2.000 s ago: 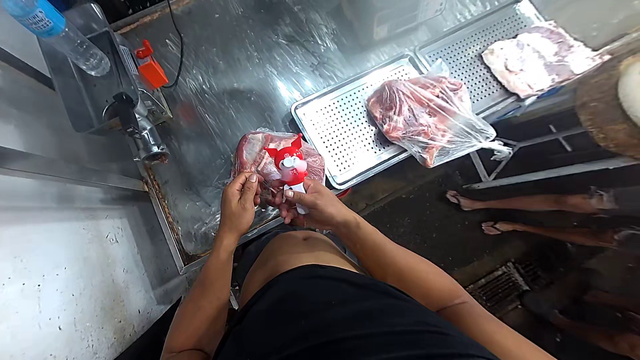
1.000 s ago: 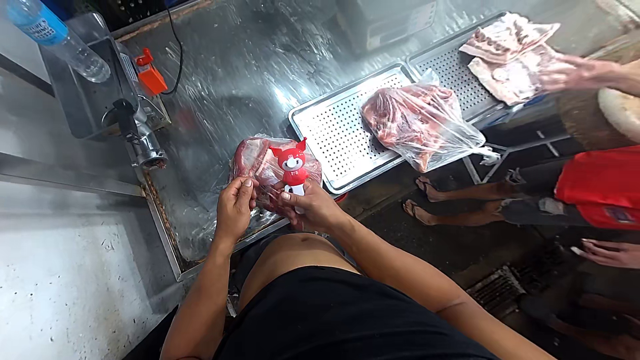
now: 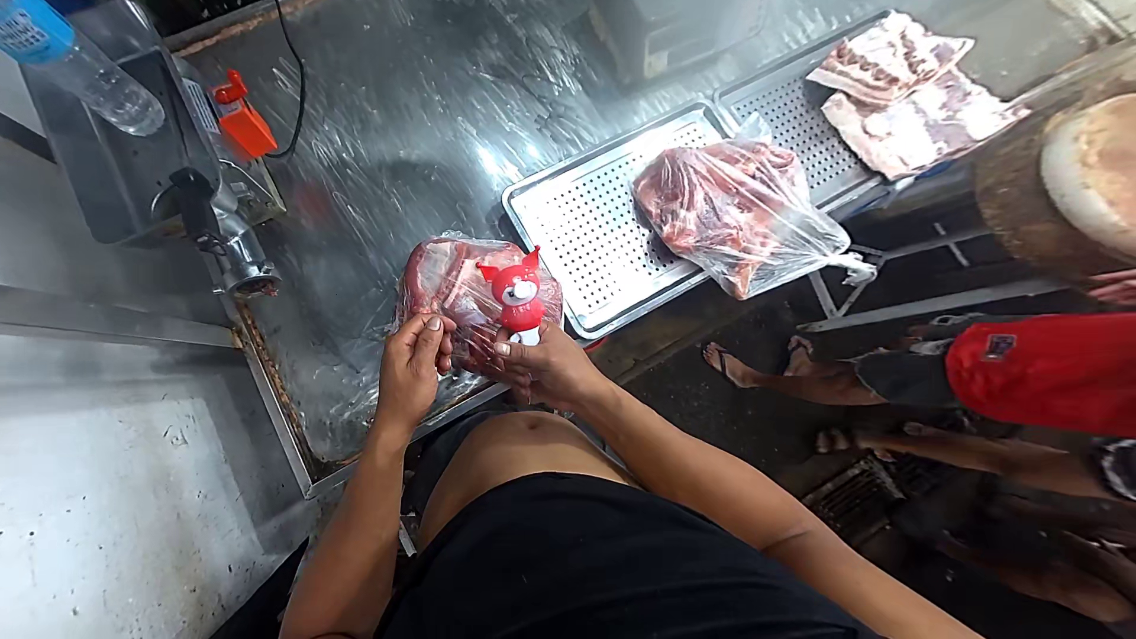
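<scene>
My right hand is closed around the white lower part of a small red toy-like figure with pointed ears, held over a clear plastic bag of raw meat. At the bag's near left side is my left hand, thumb and fingertips pinched together; whether they grip the plastic cannot be told. The bag lies at the near edge of the steel table. To its right, a second tied clear bag of meat rests on a perforated metal tray.
A meat grinder with a steel pan stands at left, near a water bottle and an orange object. Raw meat slabs lie on another tray. At right are a round wooden block and a person in red.
The person in red has come into view at right; the hand over the far meat slabs one second ago has drawn back. A second slab shows there since the first frame. My hands stay almost in place.
</scene>
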